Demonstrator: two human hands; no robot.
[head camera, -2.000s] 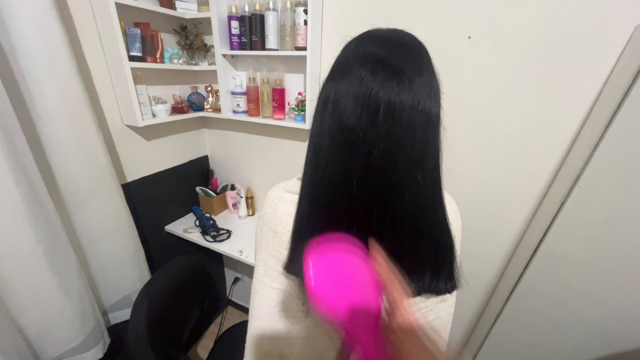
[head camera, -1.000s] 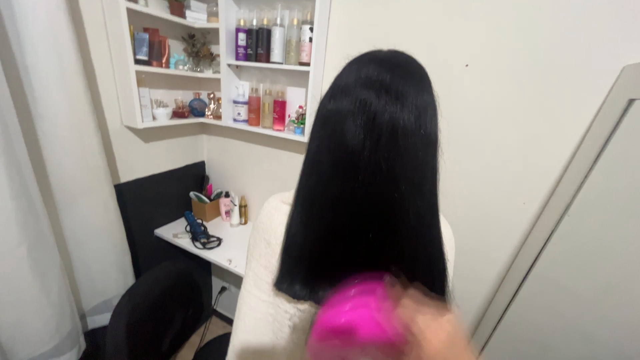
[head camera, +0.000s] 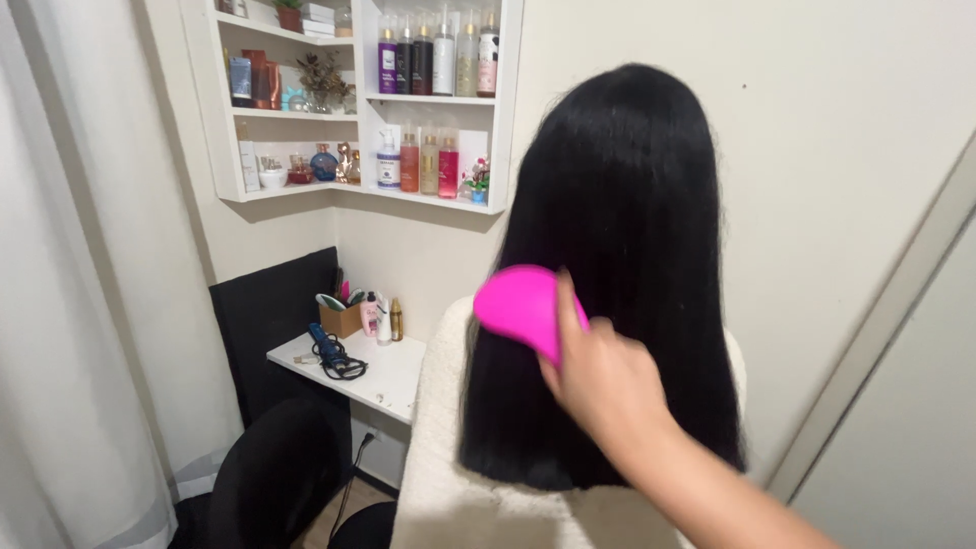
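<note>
A person with long, straight black hair (head camera: 625, 198) faces away from me, a cream fleecy garment or cover (head camera: 438, 427) over the shoulders and back. My right hand (head camera: 606, 366) reaches in from the lower right, its fingers closed around a bright pink hairbrush (head camera: 522, 305). The brush lies against the left side of the hair at mid-length, its smooth back toward me and its bristles hidden. One finger extends along the brush's edge. My left hand is out of the frame.
White wall shelves (head camera: 427, 99) hold bottles and perfumes. Below, a white desk (head camera: 389, 381) carries a blue corded styling tool (head camera: 329, 351), a cardboard box (head camera: 341, 319) of brushes and several bottles. A black chair (head camera: 278, 473) and white curtain (head camera: 69, 274) stand left, a framed panel (head camera: 907, 381) right.
From the lower ends of the hair, my right hand has moved up with the pink brush, which now lies at mid-length on the left side.
</note>
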